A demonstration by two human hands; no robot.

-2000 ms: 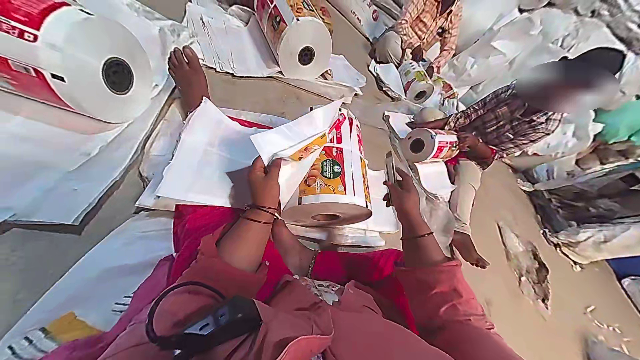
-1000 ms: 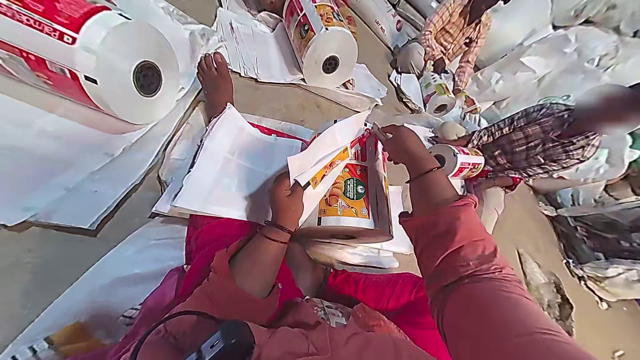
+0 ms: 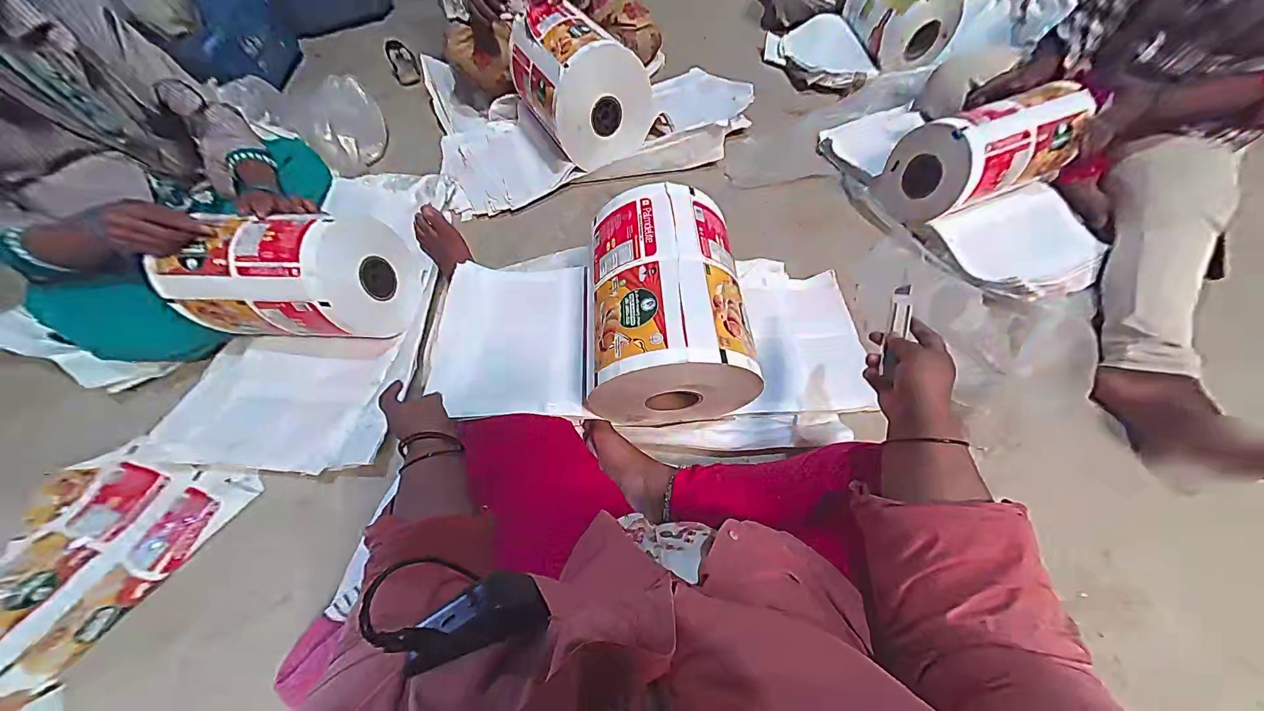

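Note:
A roll of printed packaging film (image 3: 671, 286) lies between my knees, its cut end with the cardboard core facing me. White sheets (image 3: 513, 341) spread out from under it on both sides. My left hand (image 3: 415, 415) is at the left edge of those sheets, beside my knee, and nothing shows in its fingers. Right of the roll, my right hand (image 3: 913, 380) grips a small cutter knife (image 3: 901, 314) upright, its tip pointing away from me. Neither hand touches the roll.
At the left, a person's hands (image 3: 158, 227) rest on another printed roll (image 3: 286, 276). Further rolls stand ahead (image 3: 583, 84) and at the right (image 3: 987, 153), each by a seated person. Printed film sheets (image 3: 109, 553) lie at the lower left. A person's bare foot (image 3: 1175, 420) is at the right.
My hands have moved apart from the roll. The white flap that my left hand held over the roll is no longer there, and the roll's printed side is uncovered. The view has turned left.

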